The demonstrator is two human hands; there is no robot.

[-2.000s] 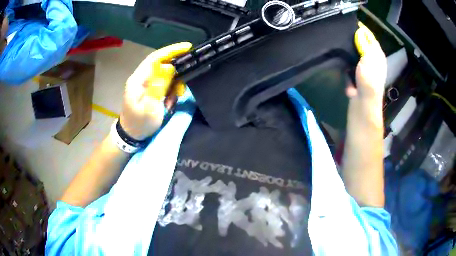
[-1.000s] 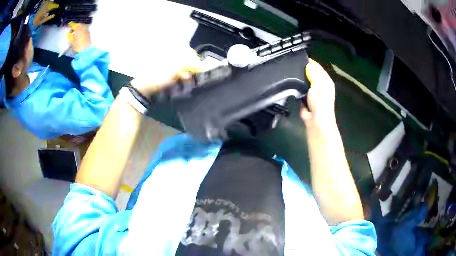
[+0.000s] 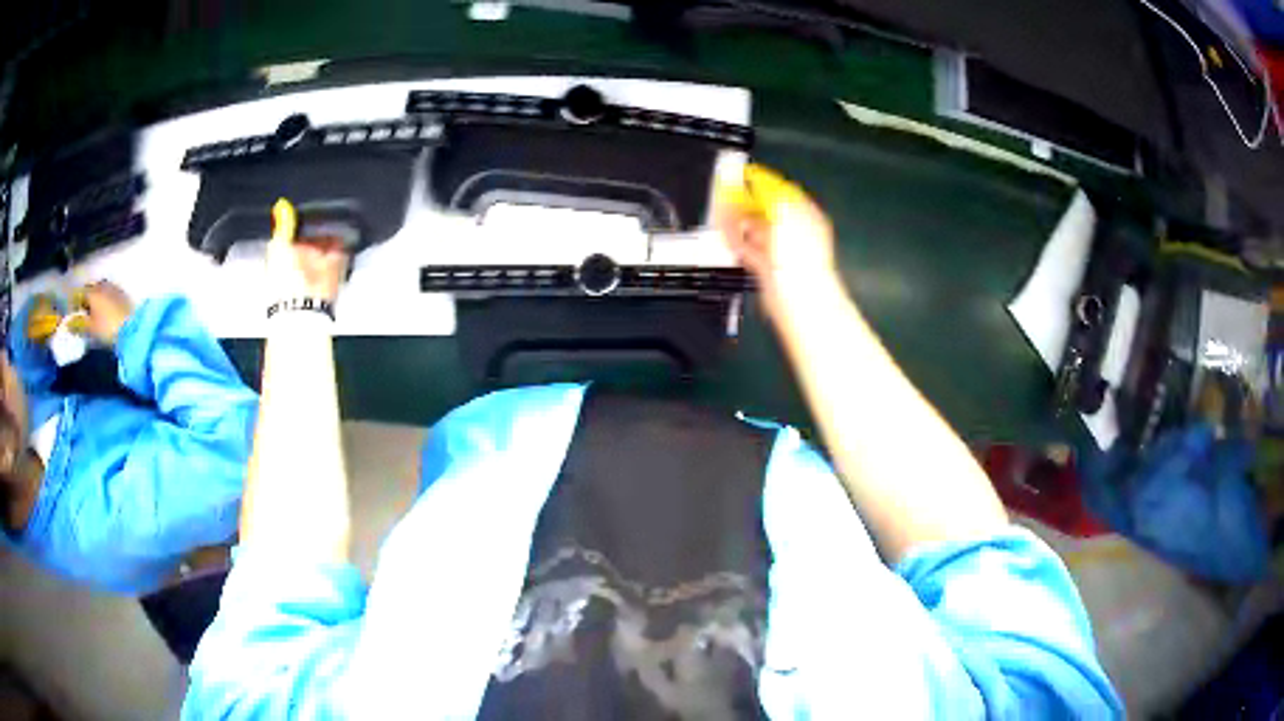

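Note:
Three black control panels lie on white sheets: one at the left point(image 3: 307, 187), one at upper centre point(image 3: 563, 158) and one at lower centre point(image 3: 577, 327). Each has a button strip and a ringed knob along its far edge. My left hand point(image 3: 307, 265), with a yellow-covered fingertip raised, is at the left panel's near edge; whether it grips is unclear. My right hand point(image 3: 775, 226), with yellow finger covers, is blurred just right of the centre panels. No held part is visible in it.
The panels' white sheet point(image 3: 380, 303) lies on a dark-green bench point(image 3: 901, 268). A co-worker in a blue smock point(image 3: 155, 444) is at the left, hands near another dark panel. More black parts point(image 3: 1084, 331) lie at the right. Dark screen-like units point(image 3: 1056, 113) line the far side.
The panel held in both hands is no longer held; a panel now lies at lower centre. My left hand has moved left to another panel. The view has shifted, showing more bench.

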